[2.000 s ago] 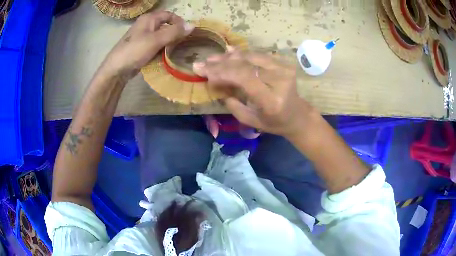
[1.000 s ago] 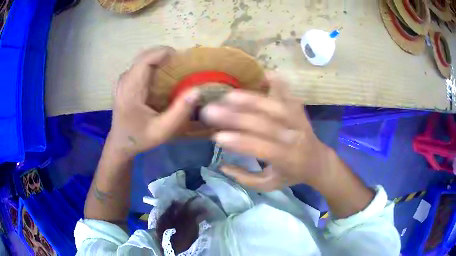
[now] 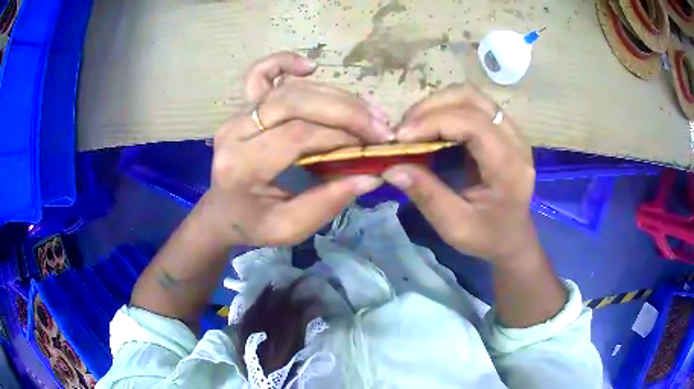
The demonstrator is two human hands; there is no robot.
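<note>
A miniature straw hat [image 3: 373, 150] is held edge-on in front of me, just off the table's near edge. Its tan brim shows as a thin line on top, with the red band [image 3: 377, 165] below it. My left hand [image 3: 293, 152] grips it from the left, fingers on the brim and thumb below. My right hand [image 3: 472, 167] grips it from the right, fingertips and thumb close to the left hand's at the middle. The opening of the hat is hidden.
A white glue bottle [image 3: 505, 57] with a blue nozzle lies on the stained cardboard sheet [image 3: 190, 83]. Piled hats [image 3: 635, 38] are at the far right. Blue trays [image 3: 42, 114] stand at left, more below. A red stool [image 3: 666, 216] is at right.
The hat has come off the table towards me and been tilted until its brim is edge-on. Both hands now pinch it at the middle. The hat at the top left has left the view.
</note>
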